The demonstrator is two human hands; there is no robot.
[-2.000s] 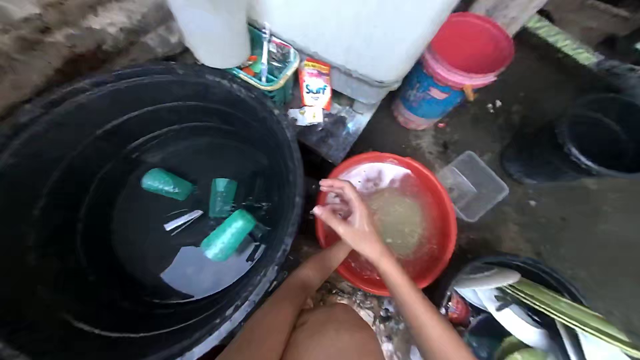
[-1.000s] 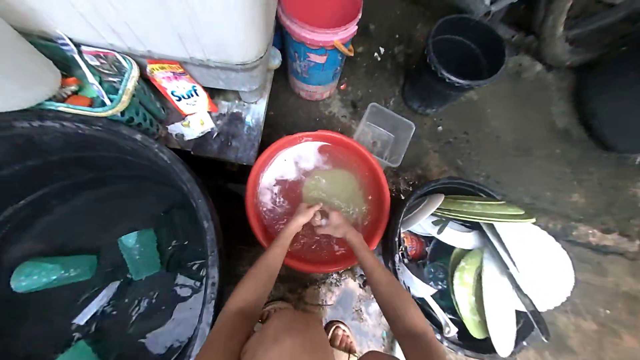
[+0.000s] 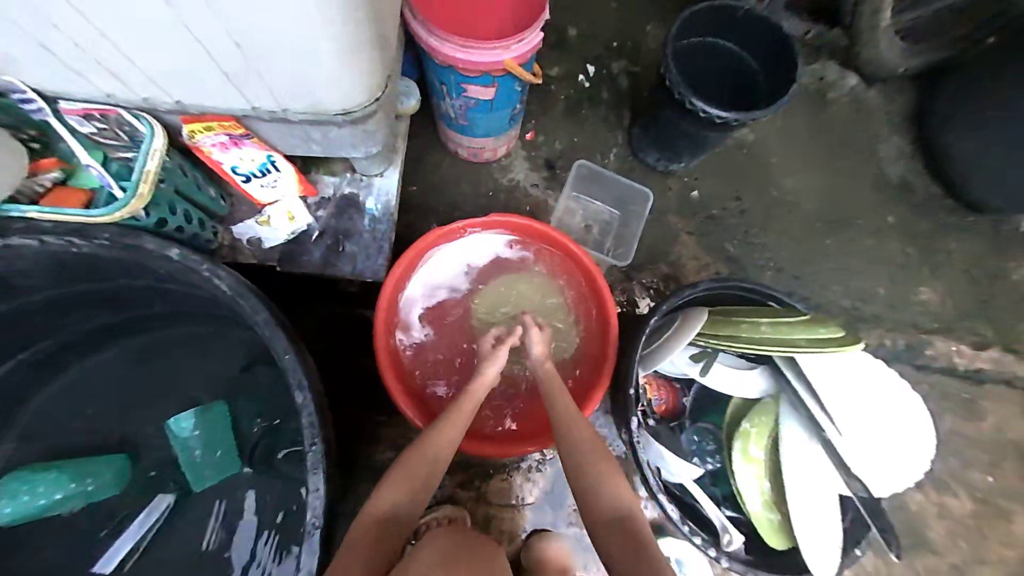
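A red plastic basin (image 3: 604, 352) stands in front of me with water and white suds (image 3: 444, 276) in it. A round greenish thing (image 3: 524, 300) shows under the water. Over it, close together, are my left hand (image 3: 498, 349) and my right hand (image 3: 536, 336), at the water surface, with the fingertips partly hidden. Whether either hand holds something small cannot be told. To the right is a black tub (image 3: 632, 416) full of plates and utensils; to the left, a large black tub (image 3: 308, 400) holds water with green tumblers (image 3: 203, 445) in it.
A clear plastic container (image 3: 604, 212) lies just behind the basin. A pink and blue bucket (image 3: 480, 104) and a black bucket (image 3: 728, 72) stand farther back. On a low ledge (image 3: 352, 232) at the left are a Surf detergent pouch (image 3: 244, 160) and a green basket (image 3: 176, 172).
Two seconds ago my hands were raised together above the basin; they have come down to the water. The view has shifted toward the right.
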